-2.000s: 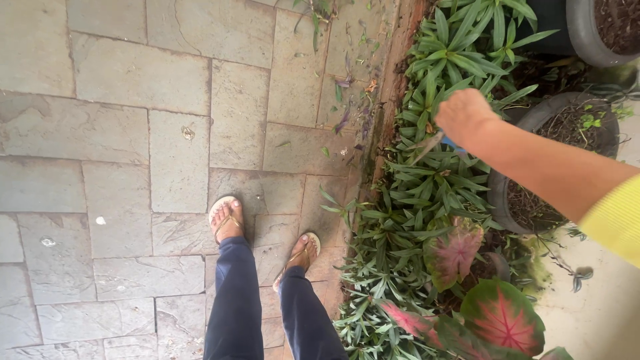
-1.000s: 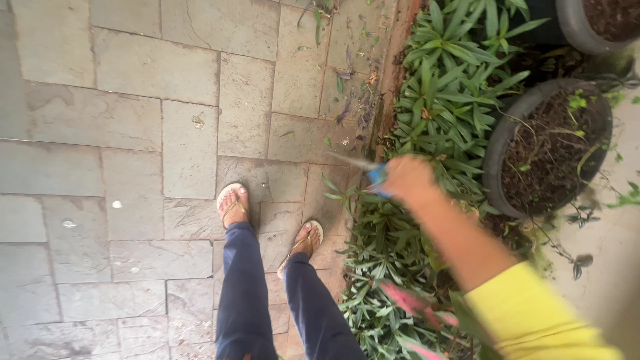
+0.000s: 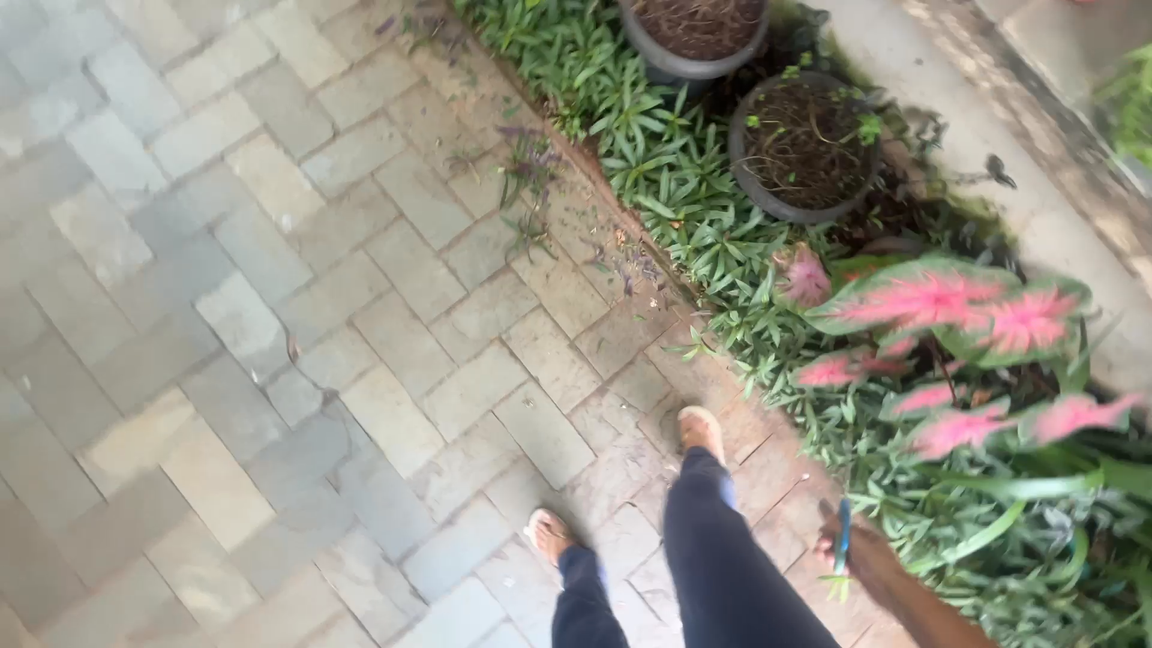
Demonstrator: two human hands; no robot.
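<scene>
My right hand [image 3: 855, 544] is low at the right, beside my leg, with its fingers closed on a blue-handled tool [image 3: 842, 537]. Blur hides the tool's exact kind. A small green sprig [image 3: 838, 585] shows just below the hand; whether it is held, I cannot tell. Leafy green border plants [image 3: 684, 207] and pink-and-green caladium leaves [image 3: 936, 301] grow to the right of and above the hand. My left hand is out of view.
Two round pots of soil [image 3: 804, 148] stand in the bed beside a pale ledge [image 3: 900, 81]. A low edging [image 3: 621, 193] divides bed from stone paving [image 3: 396, 315]. Leaf and purple plant bits [image 3: 531, 171] lie along the edging. My sandalled feet [image 3: 551, 533] are on the paving.
My right hand, earlier over the border plants, is now low beside my leg, with the blue-handled tool still in it. The view has turned and takes in more paving and caladium leaves.
</scene>
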